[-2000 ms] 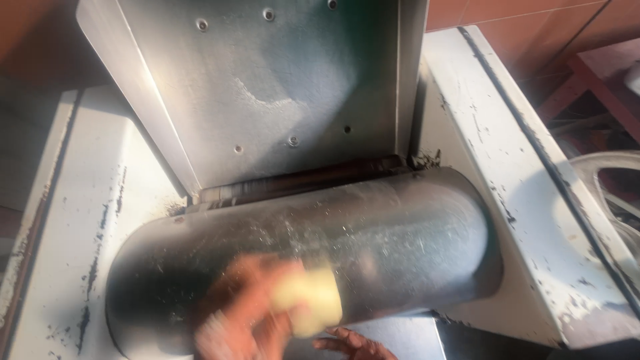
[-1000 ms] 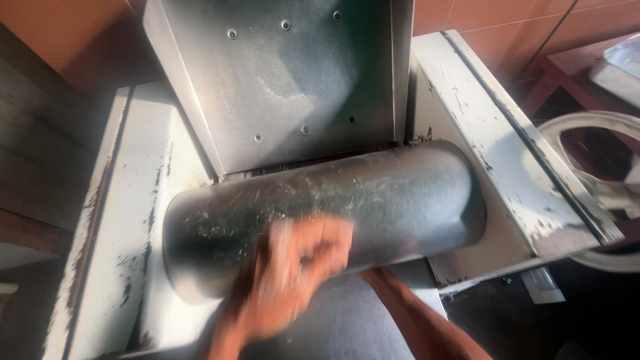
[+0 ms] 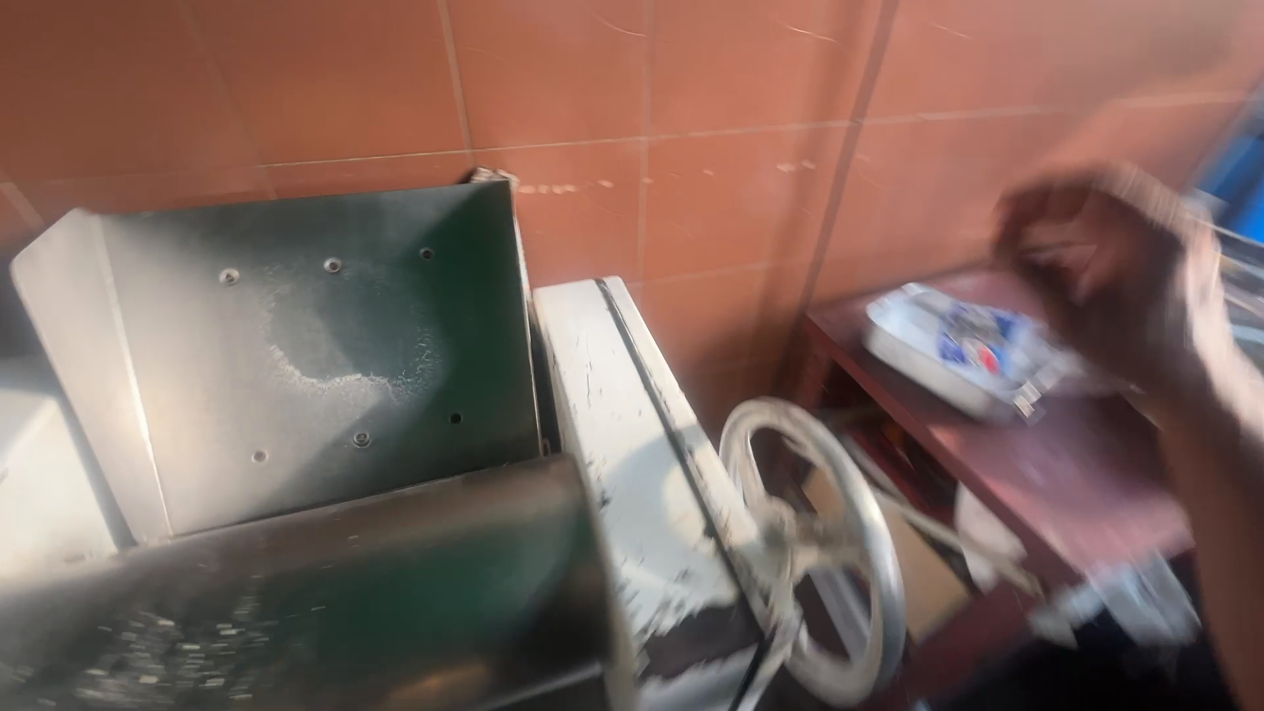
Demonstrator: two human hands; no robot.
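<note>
My right hand (image 3: 1106, 267) is raised at the right, badly blurred, with its fingers curled. Whether it holds anything cannot be made out. Behind and below it, a white tray (image 3: 938, 370) with a printed plastic packet (image 3: 978, 336) sits on a dark red table. My left hand is out of view. At the lower left is the metal roller (image 3: 395, 592) of a dough-sheeting machine, with whitish specks on it. Behind the roller a sloped metal plate (image 3: 326, 336) with several screws bears a whitish smear.
The machine's white side housing (image 3: 642, 444) has chipped paint. A metal handwheel (image 3: 869, 553) stands out at its right, close to the red table (image 3: 1066, 474). Crumpled clear plastic (image 3: 1145, 602) lies low at the right. A tiled wall (image 3: 691, 128) rises behind.
Both hands were at the roller; a pale yellow piece, seemingly dough, showed at one hand two seconds ago. My right hand is now up at the right, and the view has swung right.
</note>
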